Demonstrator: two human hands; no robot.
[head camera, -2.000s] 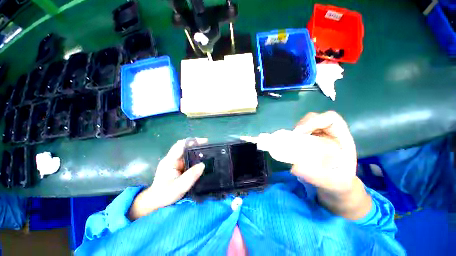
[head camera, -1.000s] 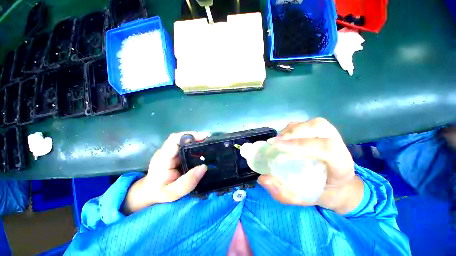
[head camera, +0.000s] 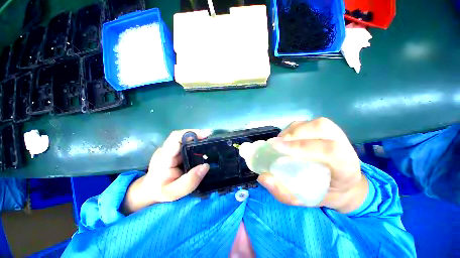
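A black housing (head camera: 222, 164) is held open side up at the bench's front edge, close to the blue smock. My left hand (head camera: 169, 169) grips its left end, with the thumb inside the rim. My right hand (head camera: 323, 166) holds the translucent glue bottle (head camera: 297, 176), tilted with its needle tip pointing left into the housing near the upper inner wall. A thin reddish strand and a small white spot show inside the housing's left part. The bottle and my right hand hide the housing's right part.
Behind are the left blue bin (head camera: 165, 60) with white pieces, the cream nest block (head camera: 222, 48), the right blue bin (head camera: 308, 53) with black loops and the red bin (head camera: 386, 12). Waiting housings (head camera: 68, 83) stand at left. White tissue lies at far left (head camera: 36, 143) and right (head camera: 355, 46).
The bottle has come down and left from beside the housing, and its tip is now inside it. The view has tilted down, so the bins and block sit higher. The left hand keeps its grip.
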